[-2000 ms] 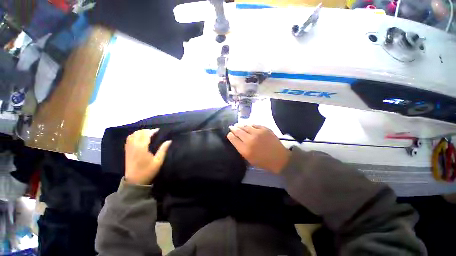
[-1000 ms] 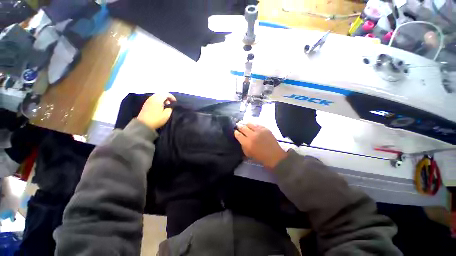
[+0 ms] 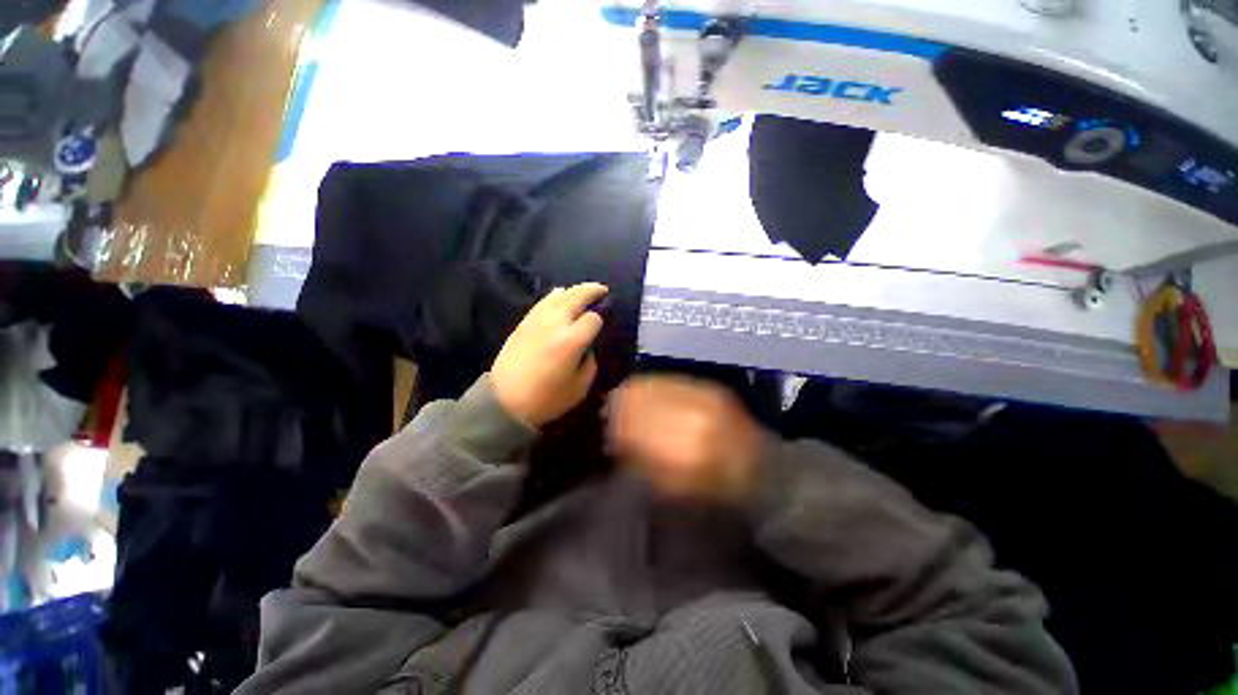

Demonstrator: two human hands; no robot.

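Observation:
A black garment panel (image 3: 407, 245) lies on the machine table left of the needle and hangs over the front edge. Its upper right corner reaches the presser foot (image 3: 661, 152) of the white sewing machine (image 3: 842, 61). My left hand (image 3: 550, 353) is at the table's front edge with curled fingers, gripping the black cloth. My right hand (image 3: 690, 437) is motion-blurred, just right of and below my left hand, near my body. Whether it holds anything cannot be told.
A black pocket-shaped piece (image 3: 812, 188) lies on the bed under the machine arm. Red-handled snips (image 3: 1062, 264) and a red and yellow ring bundle (image 3: 1174, 335) are at the right. A grey ruler edge (image 3: 869, 333) runs along the front. Black cloth (image 3: 224, 448) hangs at the left.
The view has tilted down. My left hand has moved right and toward my body from the panel's far left. My right hand has left the needle area and come back toward my body.

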